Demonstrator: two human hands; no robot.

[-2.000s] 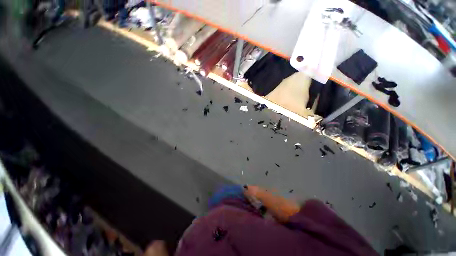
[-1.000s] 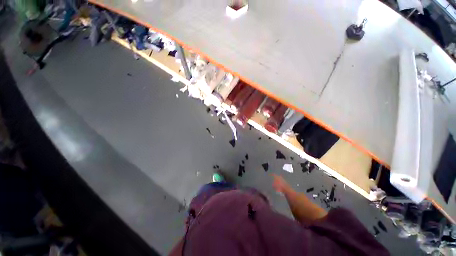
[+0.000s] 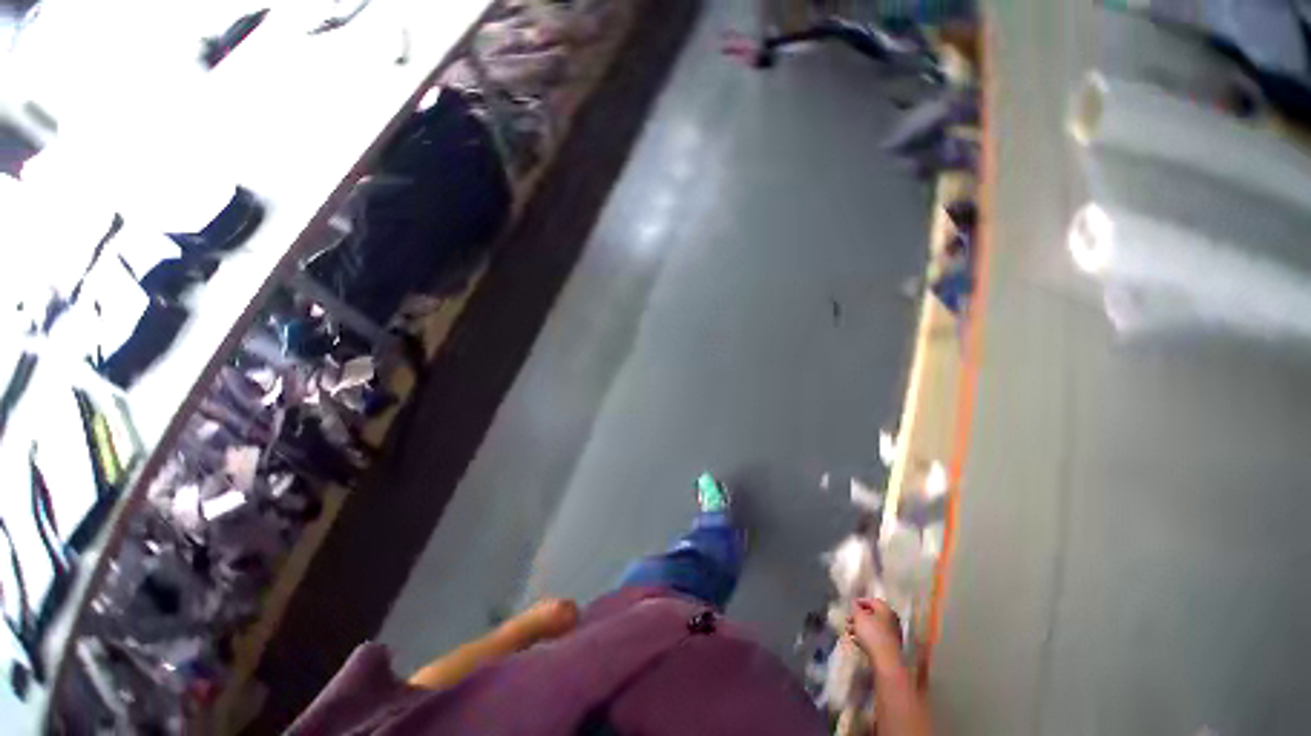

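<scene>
My left hand (image 3: 546,618) is low in the middle of the picture, in front of my maroon top, small and blurred. My right hand (image 3: 874,630) hangs at the lower right beside the orange edge of the grey table (image 3: 1021,475), its fingers partly curled. I see no object in either hand, but their grip is too blurred to tell. Several white rolls (image 3: 1208,266) lie on the grey table at the upper right.
A grey floor aisle (image 3: 690,316) runs ahead between two tables. One shoe (image 3: 712,493) shows on it. The left white table (image 3: 288,86) holds dark cut pieces (image 3: 166,309). Scraps (image 3: 216,503) fill its under-shelf. White scraps (image 3: 856,561) lie by the right shelf.
The view has swung left, from across the right table to along the aisle. The left table and my left hand have come into view. My right hand now shows farther right.
</scene>
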